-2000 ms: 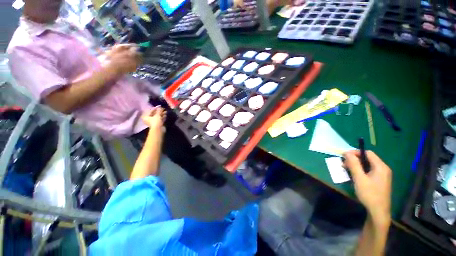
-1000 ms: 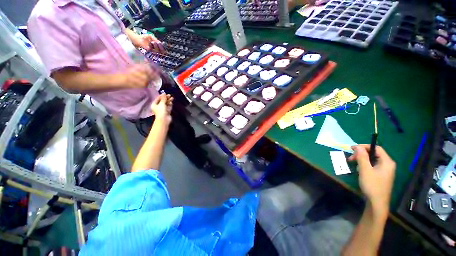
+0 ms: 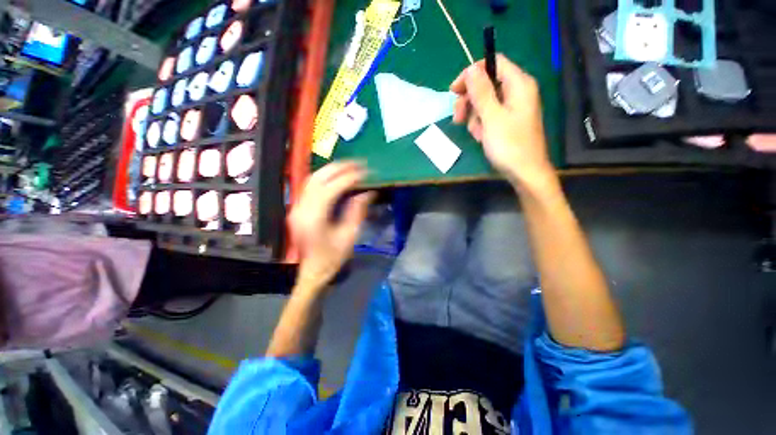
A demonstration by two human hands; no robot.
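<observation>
My right hand [image 3: 509, 115] is over the green bench top and holds a black pen-like tool [image 3: 490, 56] upright between the fingers. Its fingertips are at the right corner of a pale blue-white cloth [image 3: 407, 106]. A small white card [image 3: 438, 148] lies just below the cloth. My left hand [image 3: 328, 223] is blurred, at the bench's front edge beside the foam tray. Its fingers are apart and nothing shows in it. A small white square part [image 3: 350, 121] lies by the yellow sticker sheet [image 3: 340, 99].
A black foam tray [image 3: 271, 127] with pink and blue watches stands at left on a red-orange tray [image 3: 301, 127]. At right, another foam tray [image 3: 587, 102] holds grey watch parts and a light-blue frame [image 3: 709, 34]. A person's pink sleeve [image 3: 68, 285] shows at lower left.
The view has turned toward the bench. My left hand has moved from near the other person to the bench edge, and its fingers have opened. My right hand still holds the black tool.
</observation>
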